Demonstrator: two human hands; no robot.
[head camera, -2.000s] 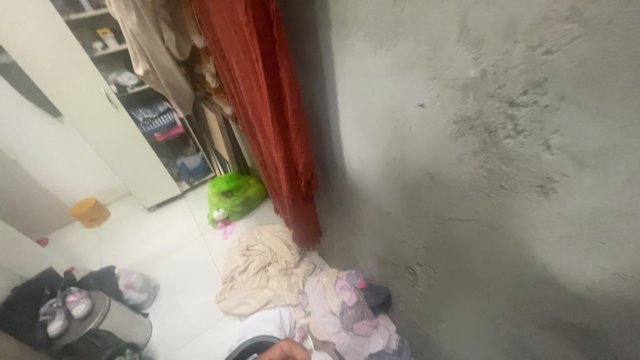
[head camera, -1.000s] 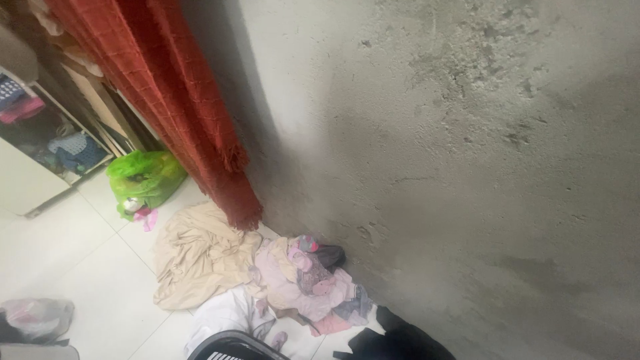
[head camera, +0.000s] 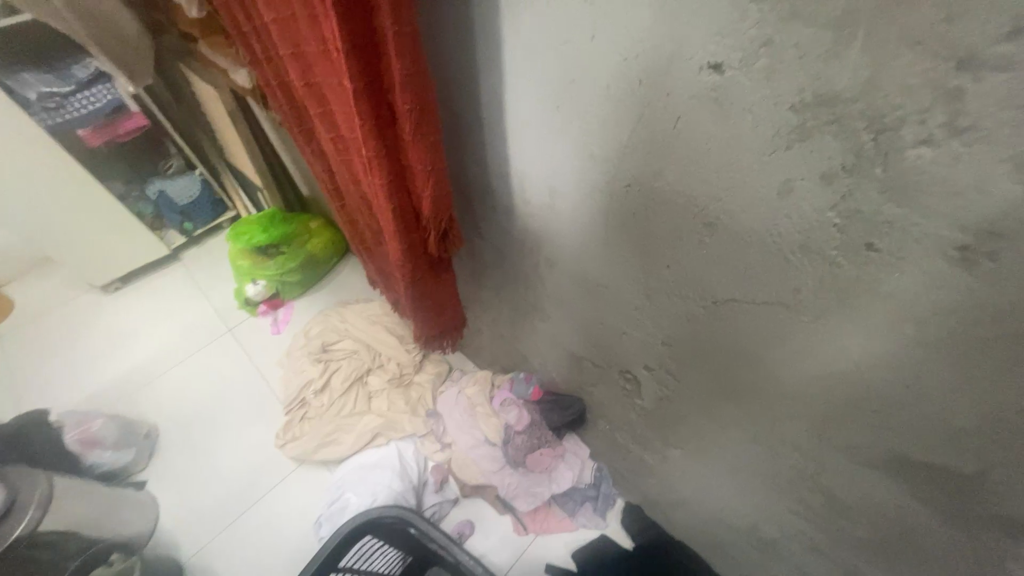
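Note:
Neither of my hands shows in the frame of now. At the bottom edge is the rim of a black plastic laundry basket (head camera: 400, 524), cut off by the frame. Behind it a white cloth (head camera: 372, 488) lies on the floor, with a crumpled beige cloth (head camera: 360, 384) beyond. To their right spreads a heap of pink and lilac clothes (head camera: 520, 464), with a dark item (head camera: 564, 412) against the wall. Black fabric (head camera: 640, 552) lies at the bottom, right of the basket.
A red curtain (head camera: 384, 160) hangs beside the rough grey wall (head camera: 720, 280). A green plastic bag (head camera: 284, 248) stands on the floor by a cabinet with an open door (head camera: 72, 192). At the lower left are a metal bin (head camera: 96, 508) and a clear plastic bag (head camera: 108, 440).
Two seconds ago a hand showed at the bottom edge by the basket; it is out of view now. The black fabric has come into view at the bottom. The view has shifted.

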